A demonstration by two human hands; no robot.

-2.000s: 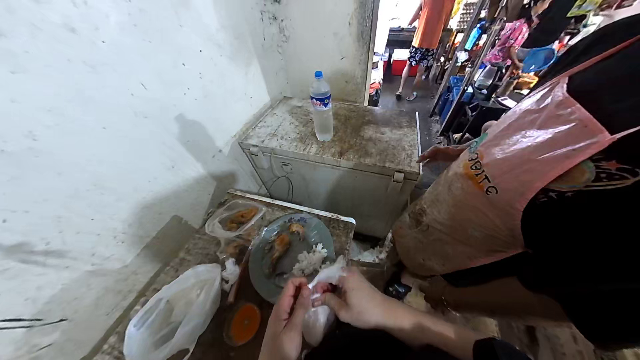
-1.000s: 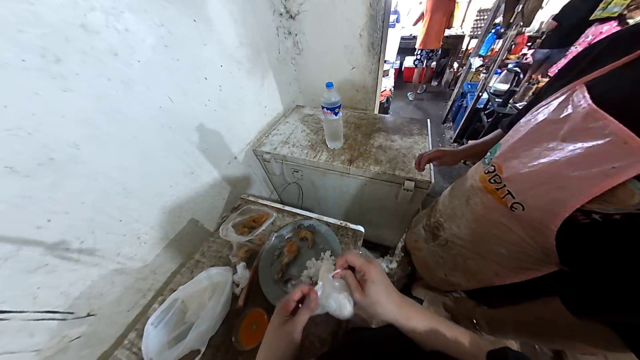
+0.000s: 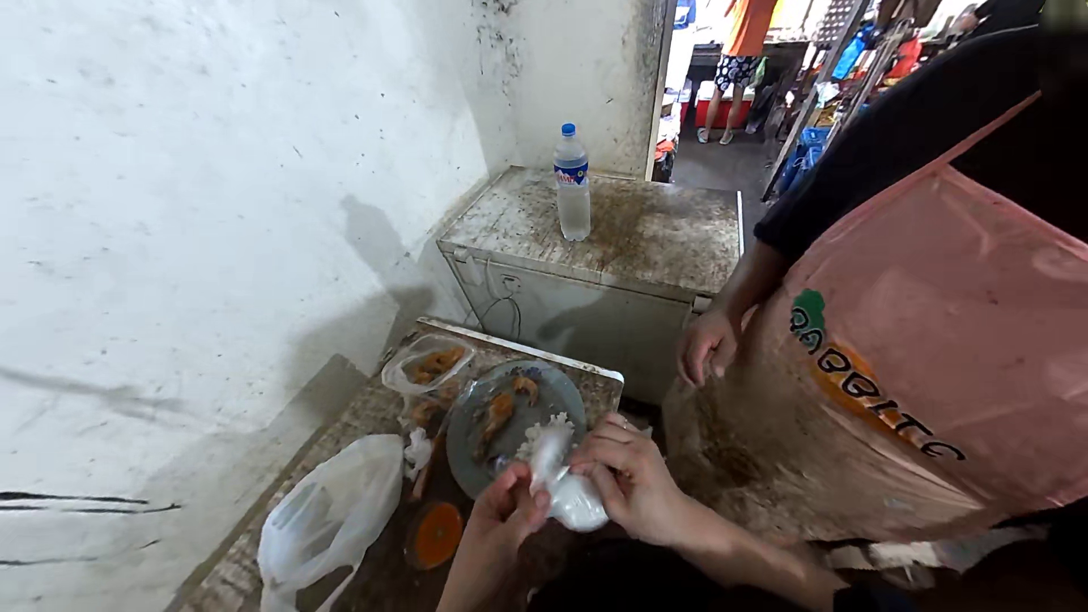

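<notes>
Both hands pinch a small clear plastic bag of white rice (image 3: pixel 578 503) at the near edge of a grey-blue plate (image 3: pixel 463 442). My left hand (image 3: pixel 510 510) grips its twisted neck from the left, and my right hand (image 3: pixel 625 476) holds it from the right. On the plate lie loose white rice (image 3: pixel 544 432) and browned pieces of food (image 3: pixel 497 416). Left of the plate are a clear plastic bag with orange-brown food (image 3: pixel 435 364) and a crumpled bit of white plastic (image 3: pixel 417 452). A bowl of orange sauce (image 3: pixel 438 535) stands nearer me.
A white plastic carrier bag (image 3: pixel 340 501) lies at the table's left, by the wall. Behind the table, a plastic bottle (image 3: pixel 573 183) stands on a stained chest freezer (image 3: pixel 663 229). A person in a pink apron (image 3: pixel 901 357) stands close at the right; another person (image 3: pixel 744 59) is beyond the doorway.
My hands have stayed on the small bag, which has shifted in my fingers. The apron wearer's hand, at the freezer's edge earlier, now hangs lower in front of the apron.
</notes>
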